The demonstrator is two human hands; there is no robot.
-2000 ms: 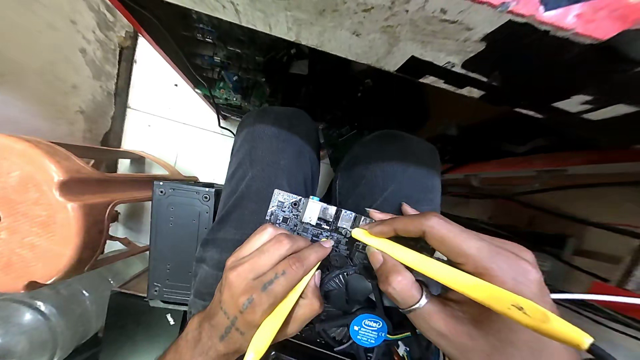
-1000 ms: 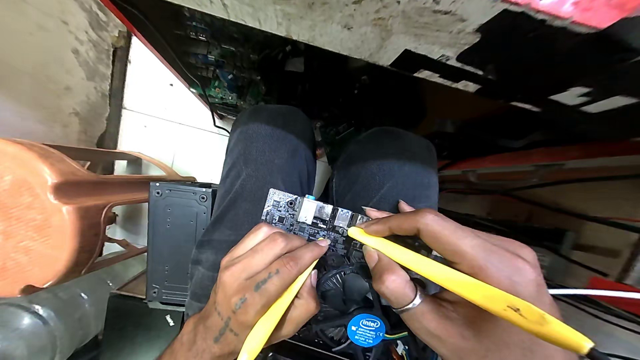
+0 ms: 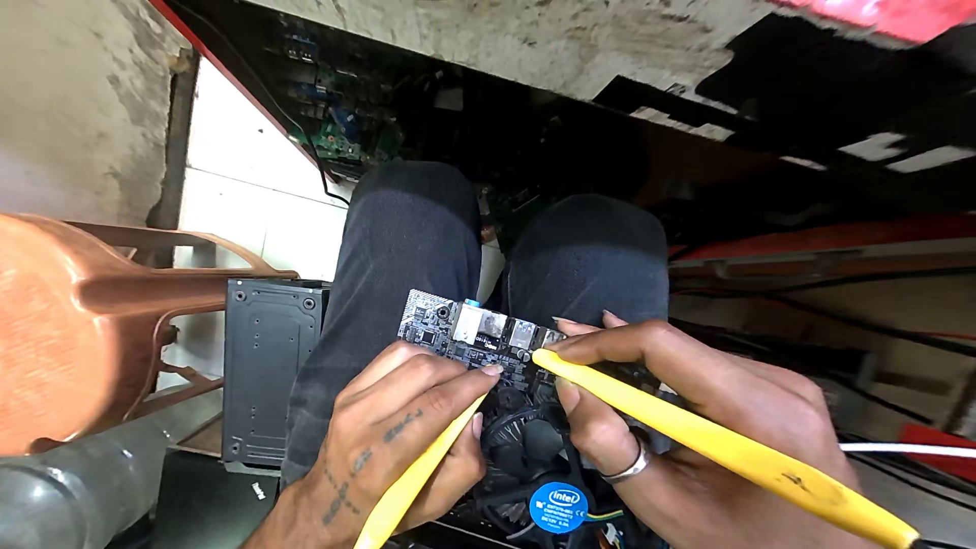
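A computer motherboard [image 3: 427, 324] with metal port housings along its far edge lies across the lap, below the knees. Nearer the body sits a black Intel CPU fan [image 3: 534, 450] with a round blue sticker. My left hand [image 3: 415, 427] grips a yellow-handled tool [image 3: 412, 488], its front end at the board hidden by the fingers. In my right hand [image 3: 686, 412] is a second yellow-handled tool [image 3: 686, 427], pointing at the ports; its working tip cannot be made out. A ring is on my right thumb.
An orange-brown plastic chair [image 3: 114, 290] stands at the left, beside a black metal computer case [image 3: 274, 366]. Ahead, a worn white board edge [image 3: 488, 46] runs above dark shelving that holds green circuit boards [image 3: 343, 137]. Cables [image 3: 839, 286] hang at the right, with a white cable [image 3: 907, 450] lower down.
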